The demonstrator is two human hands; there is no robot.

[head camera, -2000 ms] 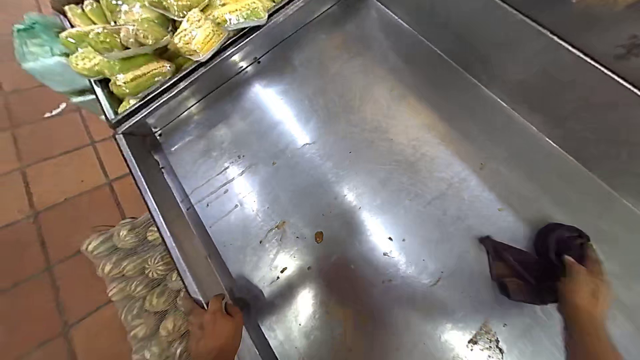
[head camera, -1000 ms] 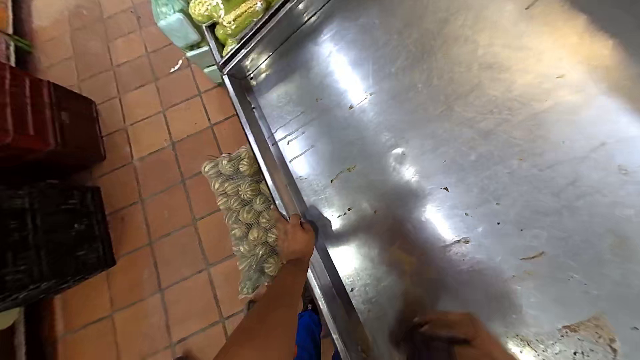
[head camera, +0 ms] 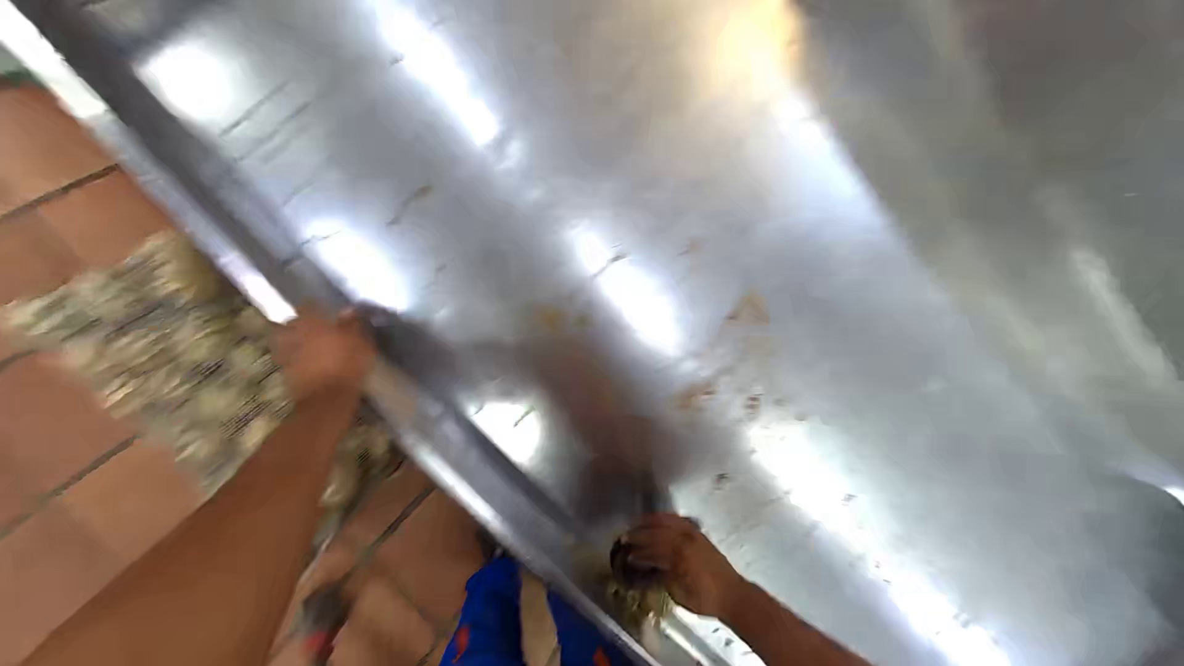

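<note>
My left hand point(head camera: 324, 356) grips the raised metal rim point(head camera: 435, 444) of a wide stainless steel display bin point(head camera: 832, 305). Low in the view, my right hand point(head camera: 680, 560) is closed on a dark cloth point(head camera: 634, 560) just inside the near edge of the bin. Pale leafy scraps point(head camera: 638, 601) lie under and beside that hand. Brown bits and smears point(head camera: 749, 310) are scattered over the shiny bin floor. Blur hides the fine detail of the cloth and scraps.
Bags of striped round produce point(head camera: 203, 361) are outside the rim on the left, over terracotta floor tiles point(head camera: 55, 444). Blue clothing point(head camera: 499, 610) shows below the rim. A sloping metal wall point(head camera: 1045, 185) rises at the right.
My right hand has moved toward the near rim with the dark cloth; two seconds ago it was farther right on the bin floor. My left hand stays on the rim. The view has shifted strongly.
</note>
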